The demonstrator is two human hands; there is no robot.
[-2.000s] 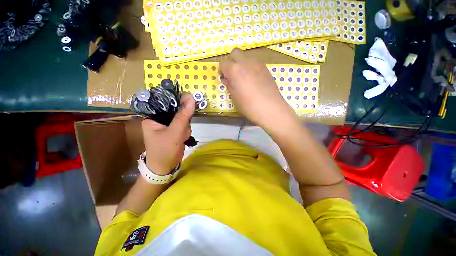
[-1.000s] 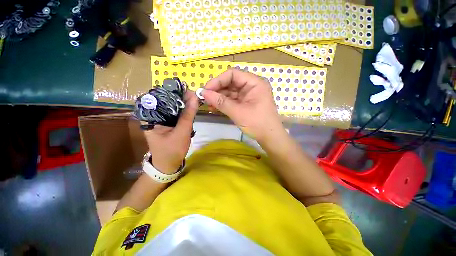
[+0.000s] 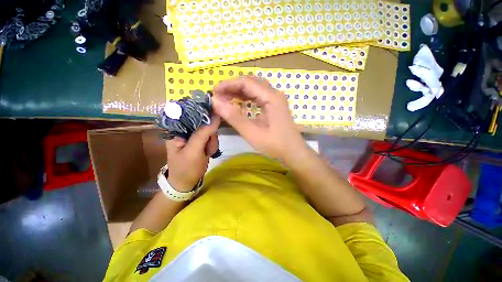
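My left hand point(image 3: 190, 160) is shut around a bunch of wired round components point(image 3: 184, 117), held upright at the bench edge. A white disc faces up on the bunch's left side. My right hand point(image 3: 256, 113) has its thumb and fingertips together at the bunch's upper right, touching or nearly touching a grey disc there. Whether a ring is between the fingertips is hidden. Behind the hands lies the yellow adhesive sheet in use point(image 3: 325, 96), white rings on its right part, plain yellow with dark dots on its left.
Full adhesive sheets point(image 3: 275, 27) lie stacked behind. Black component bundles point(image 3: 129, 41) lie at the back left. A white glove point(image 3: 424, 80), a tape roll point(image 3: 429, 23) and cables lie at the right. An open cardboard box point(image 3: 124, 176) and red stool point(image 3: 424, 184) stand below.
My right hand first left the sheet for the bunch holding a small white ring. Its fingertips have since moved slightly up and left to the bunch's discs. The bunch has turned in my left hand.
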